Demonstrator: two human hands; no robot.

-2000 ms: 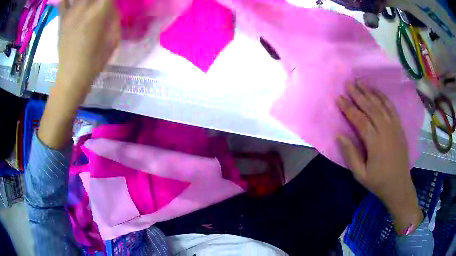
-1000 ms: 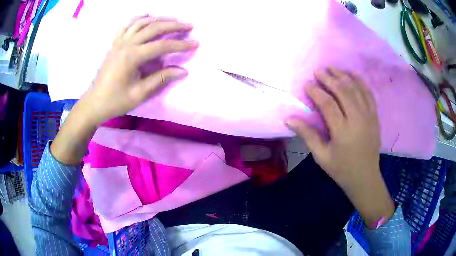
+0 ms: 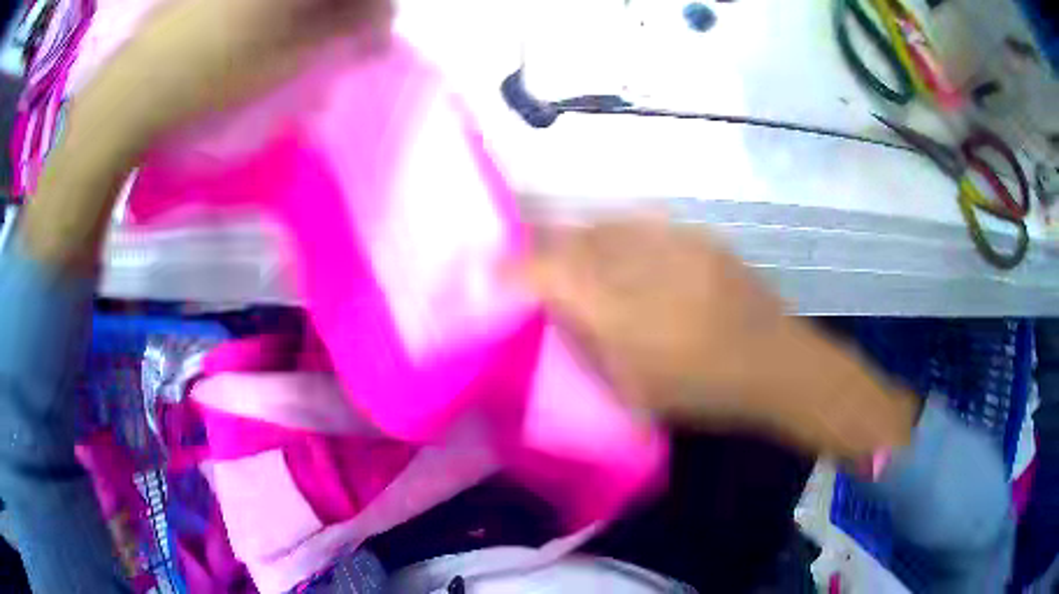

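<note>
A pink fabric panel (image 3: 441,244), hot pink on one face and pale pink on the other, is blurred and hangs folded over the table's front edge. My right hand (image 3: 650,313) is blurred at the panel's right edge and grips it. My left hand (image 3: 290,23) is at the top left, over the upper part of the panel, partly cut off by the frame's top edge and blurred; its fingers cannot be made out.
The white table (image 3: 720,174) has a ruled front edge. Scissors (image 3: 987,192) and a green-handled tool (image 3: 871,52) lie at right. A thin dark rod-like thing lies across the table. Crumpled pink pieces (image 3: 267,499) and blue baskets (image 3: 964,371) are below. Pink layers (image 3: 41,104) lie far left.
The panel that lay spread on the table is now lifted, folded and pulled left towards the lap. My left hand moved up and left; my right hand moved left. The scissors are more exposed.
</note>
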